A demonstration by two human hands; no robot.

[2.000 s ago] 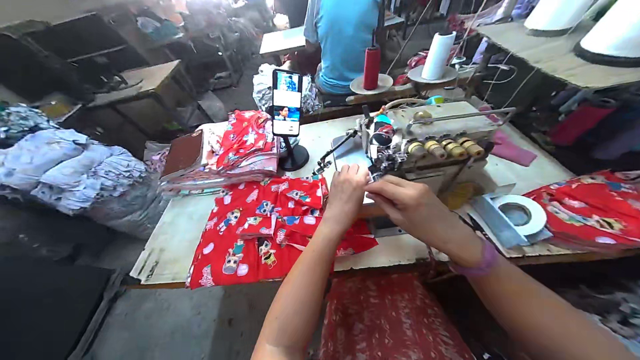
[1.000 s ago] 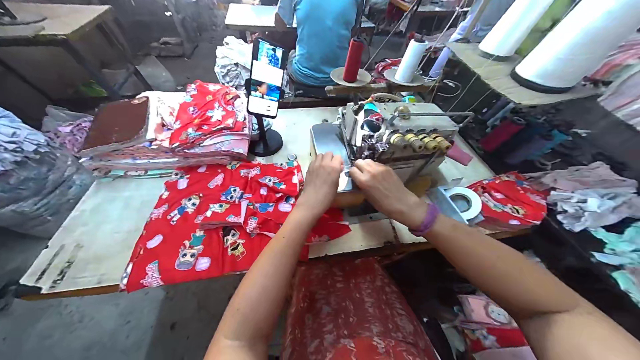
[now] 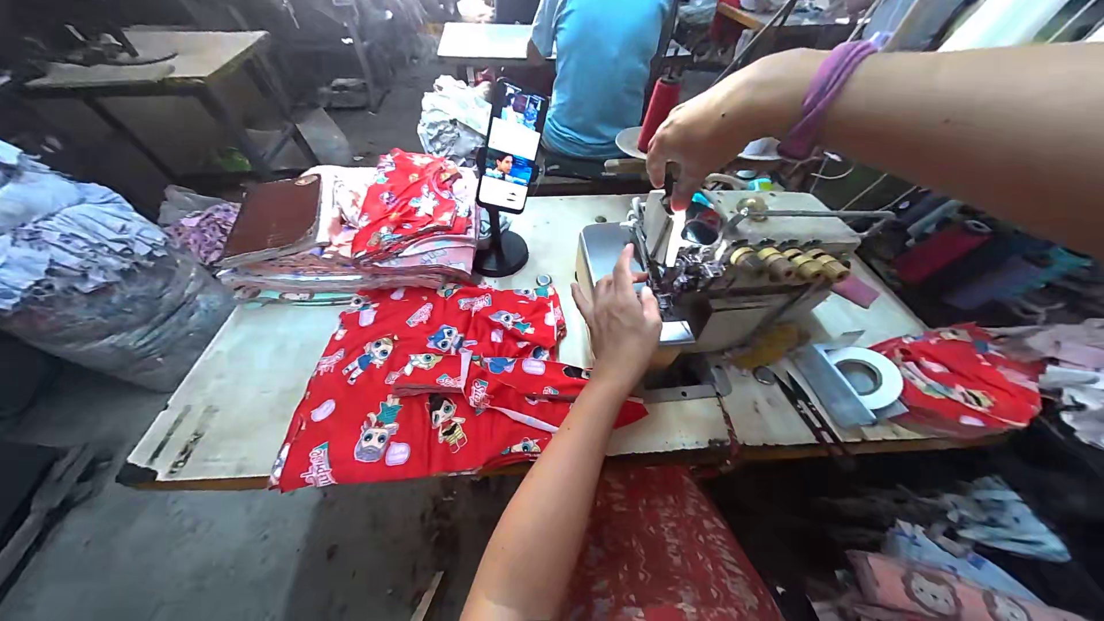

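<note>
My left hand [image 3: 617, 321], fingers spread, is at the front left of an overlock sewing machine [image 3: 742, 259], beside its metal cover plate [image 3: 606, 246]. No object shows in it. My right hand [image 3: 703, 129], a purple band on its wrist, is raised over the top of the machine head with fingertips pointing down; whether they grip anything is hidden. Red printed fabric [image 3: 371, 405] lies on the table left of the machine, partly behind my left forearm.
A phone on a stand [image 3: 511, 151] is behind the fabric, beside stacked cloth pieces [image 3: 345, 267]. Right of the machine are a tape roll [image 3: 867, 378], dark tweezers [image 3: 811, 410] and more red fabric [image 3: 966, 379]. A red thread cone [image 3: 660, 112] and a person in blue [image 3: 604, 78] are beyond.
My hands were close together at the needle area. My right hand has risen to the top of the machine, and my left hand's fingers have spread.
</note>
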